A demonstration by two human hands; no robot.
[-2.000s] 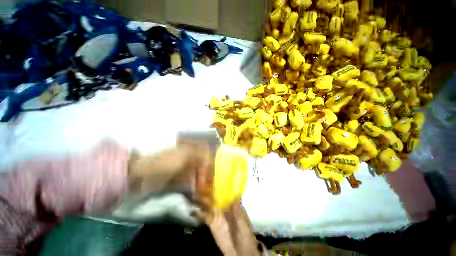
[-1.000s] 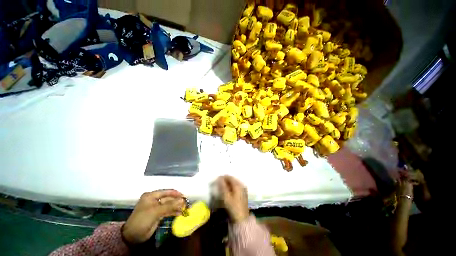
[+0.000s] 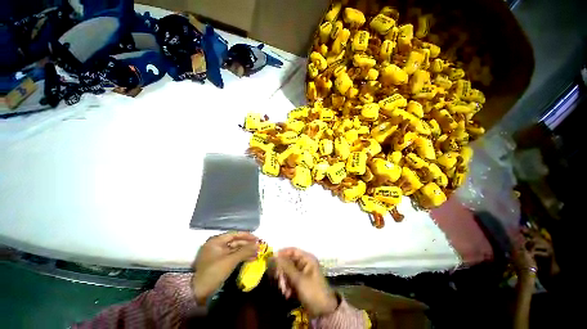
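Note:
A yellow plush keychain toy [image 3: 253, 274] hangs by its top from the fingertips of my left hand [image 3: 222, 260], at the table's front edge. My left hand is closed on the toy's top, where small dark or shiny hardware shows unclearly. My right hand [image 3: 305, 277] is just right of the toy, its fingers bent and blurred; whether it holds something small cannot be told. A big pile of yellow plush toys [image 3: 386, 168] spills from a tipped cardboard box [image 3: 515, 58]. Fine thin pieces [image 3: 293, 196] lie on the cloth beside the pile.
A stack of clear plastic bags [image 3: 228, 193] lies on the white cloth [image 3: 116, 173]. Blue plush toys [image 3: 138, 67] are heaped at the back left. An open carton [image 3: 386, 311] with yellow toys sits below the table edge. Another person's arm [image 3: 526, 283] shows at right.
The toy went from lying across below my left fingers to hanging more upright and narrow. My right hand moved slightly lower and right. The view shifted a little.

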